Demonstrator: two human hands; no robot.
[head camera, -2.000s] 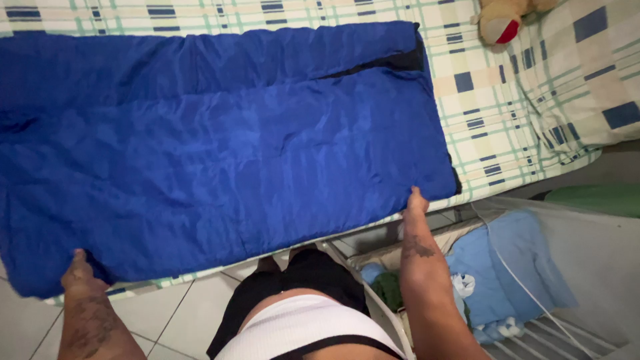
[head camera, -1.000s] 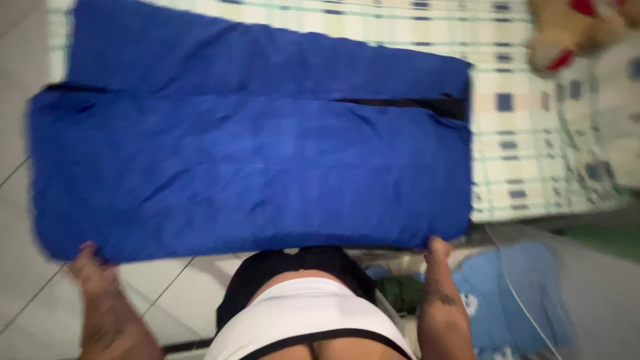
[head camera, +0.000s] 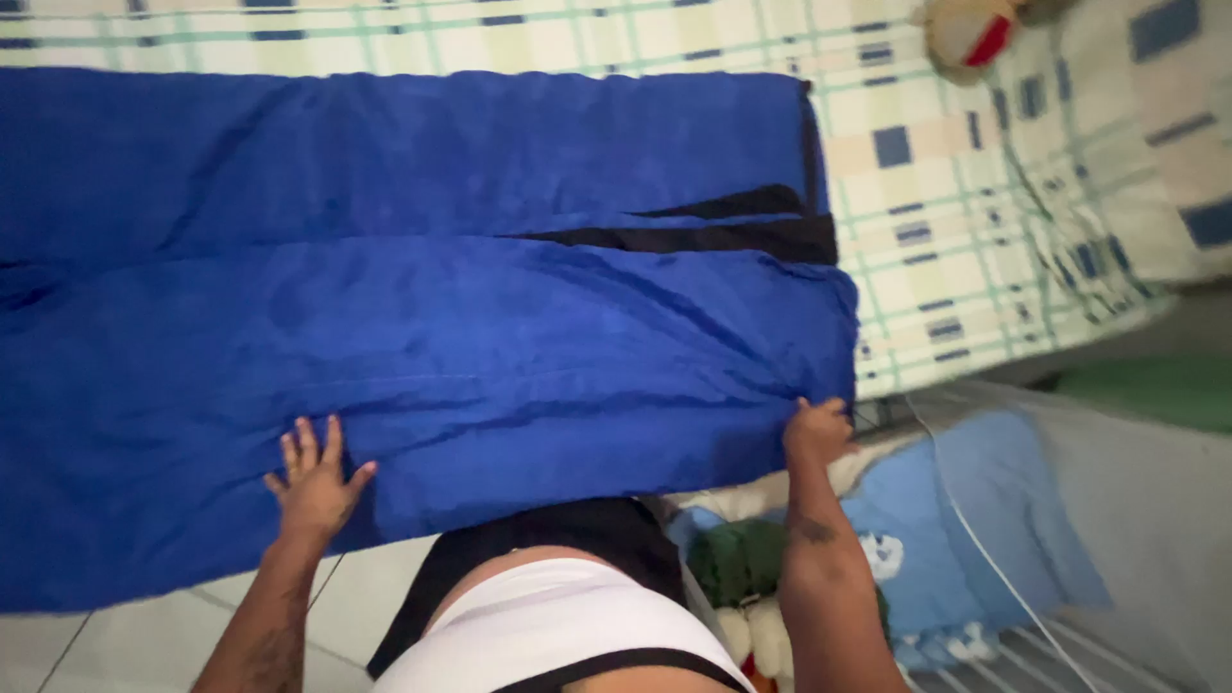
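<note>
A blue quilted fabric piece with black lining, like a sleeping bag, lies spread along the bed and hangs over its near edge. Flat on its lower left part, fingers spread, rests my left hand. My right hand grips the near right corner of the blue fabric, pulling creases that run toward it. Between two folded layers, black lining shows near the right end. Underneath is a plaid bed sheet. The left end of the fabric runs out of view.
A plush toy sits at the upper right beside a plaid pillow. At lower right, a netted crib holds a light blue cloth and stuffed toys; a white cord crosses it. Tiled floor shows at lower left.
My left hand has let go of the near left edge and now lies flat on the fabric. My right hand still holds the right corner. The fabric's far side has straightened along the bed.
</note>
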